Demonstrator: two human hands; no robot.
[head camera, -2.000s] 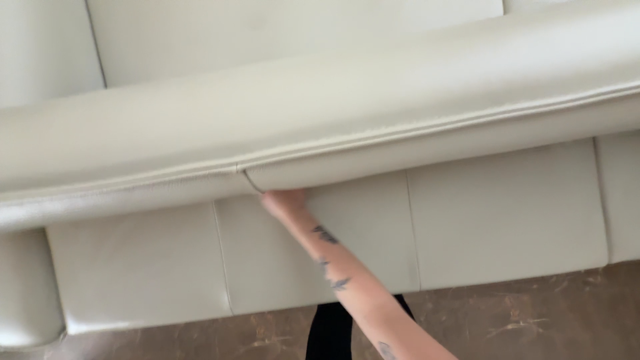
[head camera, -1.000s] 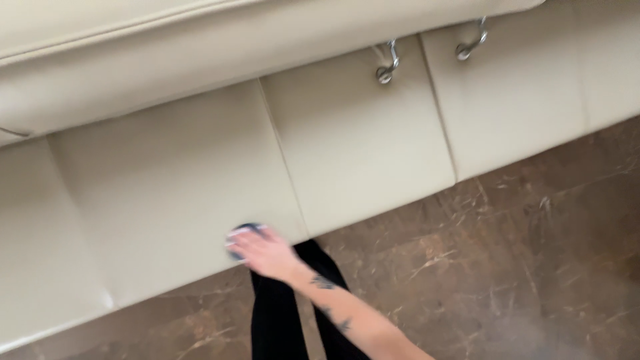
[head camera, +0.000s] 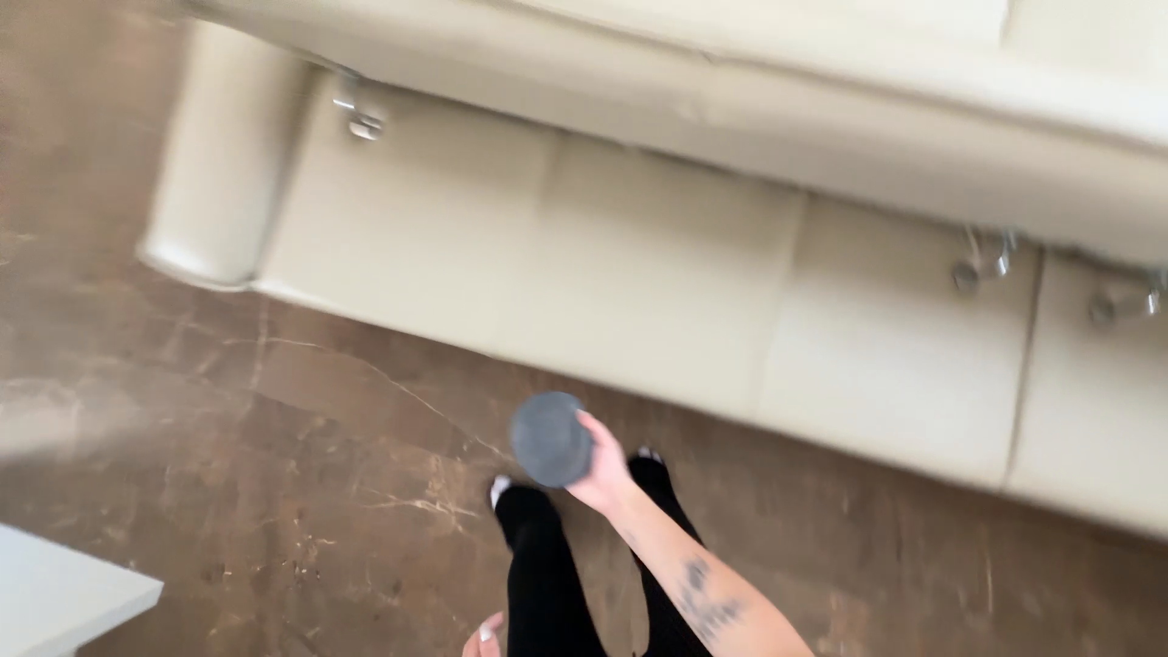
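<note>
A round, flat grey pad (head camera: 551, 439) is held at its right edge by my right hand (head camera: 602, 464), its broad face turned up toward the camera. The hand is over the floor, just below the lower edge of the cream leather sofa back (head camera: 657, 265), and does not touch the sofa. Only some fingers of my left hand (head camera: 484, 639) show at the bottom edge, beside my leg; whether they hold anything is hidden.
Metal brackets (head camera: 365, 123) stick out under the padded top of the sofa, at left and also at right (head camera: 967, 274). A white tabletop corner (head camera: 82, 593) juts in at lower left. My feet stand on the brown marbled floor (head camera: 365, 411).
My right hand has come away from the sofa's back panel, and the pad's broad face now shows. Fingers of my left hand have come into view. The view has swung strongly.
</note>
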